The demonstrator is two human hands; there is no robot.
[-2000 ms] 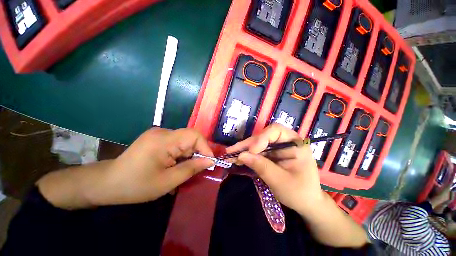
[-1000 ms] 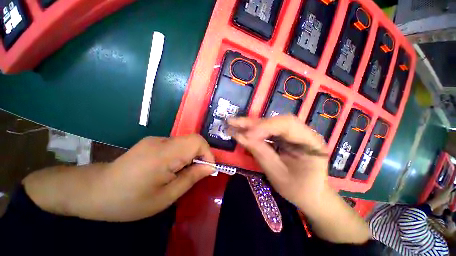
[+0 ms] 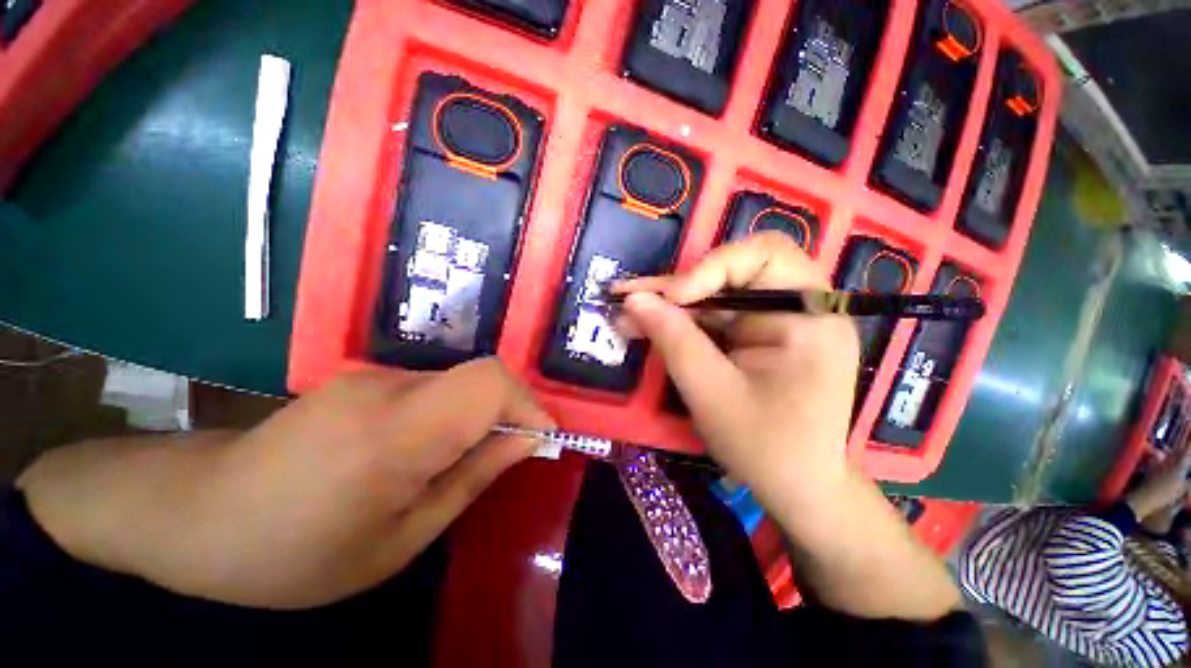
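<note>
My right hand (image 3: pixel 771 352) holds black tweezers (image 3: pixel 901 305) with gold markings; their tip is at the silver card holders (image 3: pixel 594 313) of the second phone body in the tray's near row. Whether the tip bears a label is too small to tell. My left hand (image 3: pixel 392 457) pinches a small label sheet (image 3: pixel 581 445) with rows of dark marks, just off the tray's near edge. The first phone body (image 3: pixel 460 222), black with an orange ring, lies in the pocket to the left. The red foam tray (image 3: pixel 342 248) holds several phones in two rows.
A white liner strip (image 3: pixel 267 183) lies on the green mat (image 3: pixel 144 248) left of the tray. Another red tray (image 3: pixel 98 65) is at the upper left. A glossy dark red surface (image 3: pixel 503 574) is below my left hand. A person in stripes (image 3: pixel 1064 574) is at the lower right.
My right hand has moved from the label sheet to the first phone, then right to the second. The view has shifted, so the tray and strip appear further left. My left hand still holds the sheet.
</note>
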